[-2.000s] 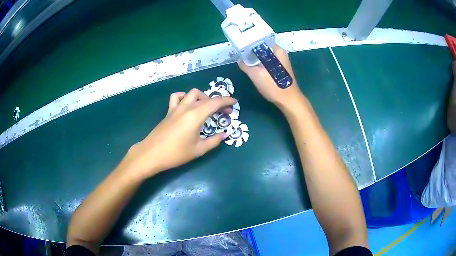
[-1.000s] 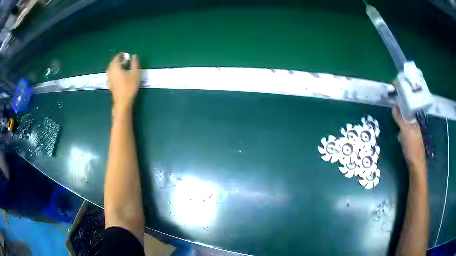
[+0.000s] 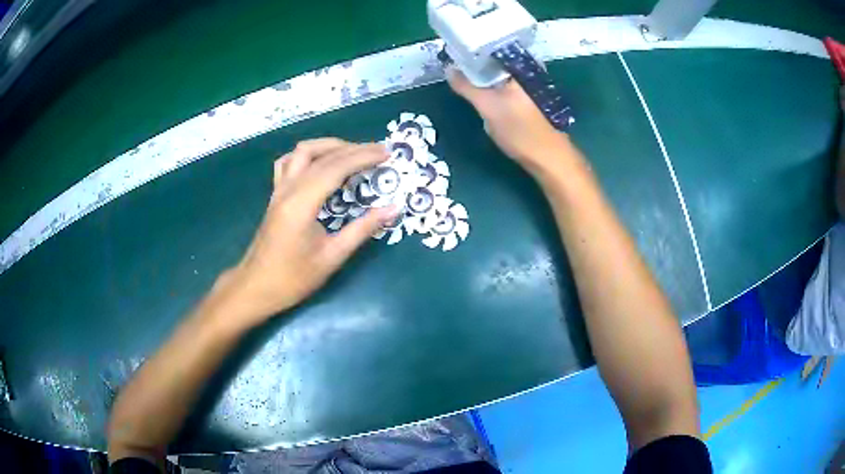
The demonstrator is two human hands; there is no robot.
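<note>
A cluster of several white fan rotors with dark rings lies on the dark green bench in front of me. My left hand is over the left side of the cluster, thumb and fingertips around one fan rotor that sits above the others. The fingers hide part of the cluster. My right hand holds the white dispensing gun by its dark speckled handle, behind and right of the rotors. The gun's front is cut off by the top edge.
A worn white rail runs between the bench and the green belt. A grey post stands on the rail. A red object is at the right edge. Part of another person shows at the right.
The view has turned. My left hand has come back from over the belt at the far left, where it held a small object, to the rotor cluster. My right hand still holds the gun.
</note>
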